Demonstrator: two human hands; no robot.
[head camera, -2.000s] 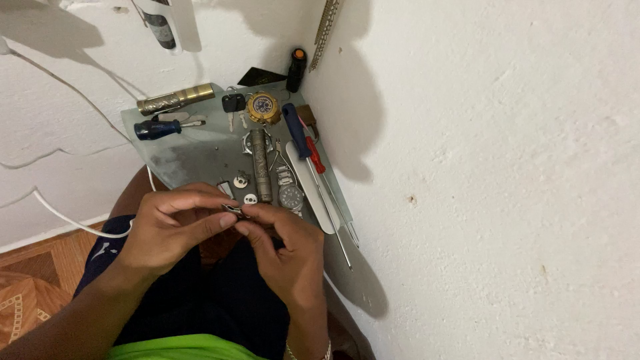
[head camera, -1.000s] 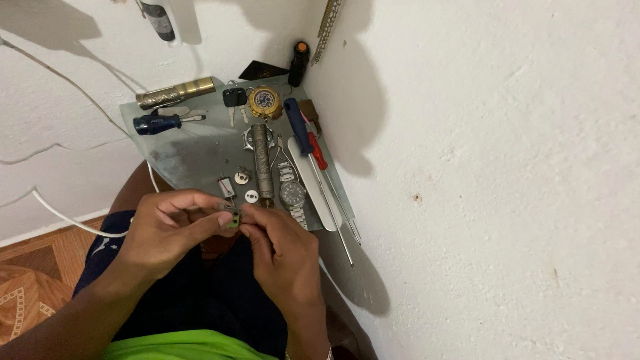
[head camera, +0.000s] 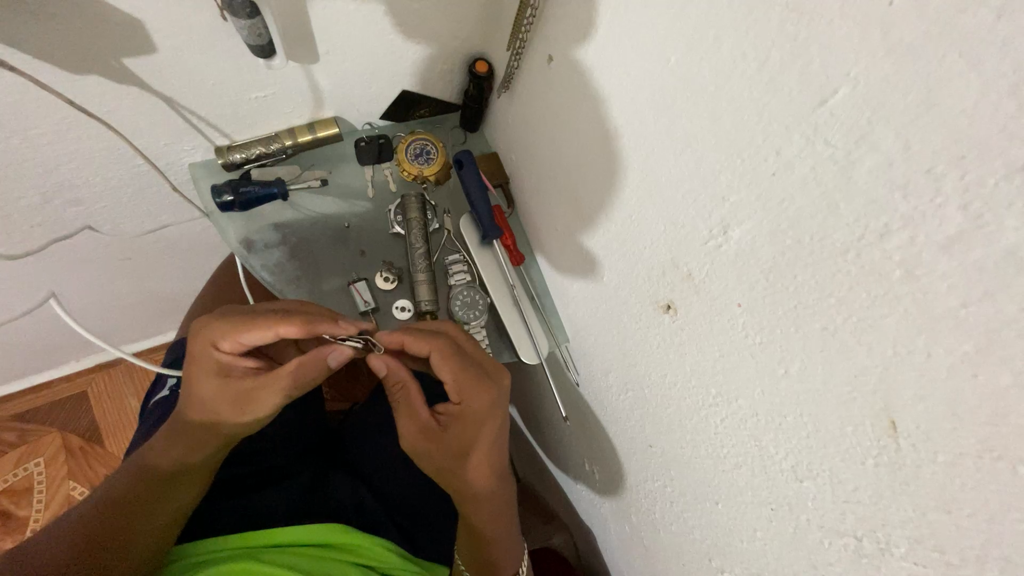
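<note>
My left hand (head camera: 264, 360) pinches a small metal part (head camera: 356, 343) with bent strips between thumb and fingers. The thumb and forefinger of my right hand (head camera: 448, 392) grip its other end. Just beyond the fingertips lie a small electric motor (head camera: 362, 294) with a shaft and two small round metal pieces, one a flat disc with holes (head camera: 402, 310). An engraved metal cylinder (head camera: 419, 252) rests across a round watch (head camera: 398, 214). To its right are a steel bracelet watch (head camera: 468, 304) and small pliers (head camera: 448, 234).
On the glass corner shelf (head camera: 308, 240) lie a blue stubby screwdriver (head camera: 248, 192), a brass-coloured cylinder (head camera: 280, 144), keys (head camera: 374, 150), a gold-coloured watch (head camera: 422, 158), a padlock (head camera: 496, 172), and long blue (head camera: 476, 196) and red (head camera: 509, 236) screwdrivers. White walls (head camera: 760, 240) adjoin it; a white cable (head camera: 112, 344) hangs left.
The small part between my fingers has been turned; a greenish face showed a second ago, and its bent metal edge shows now. Both hands stay in about the same place.
</note>
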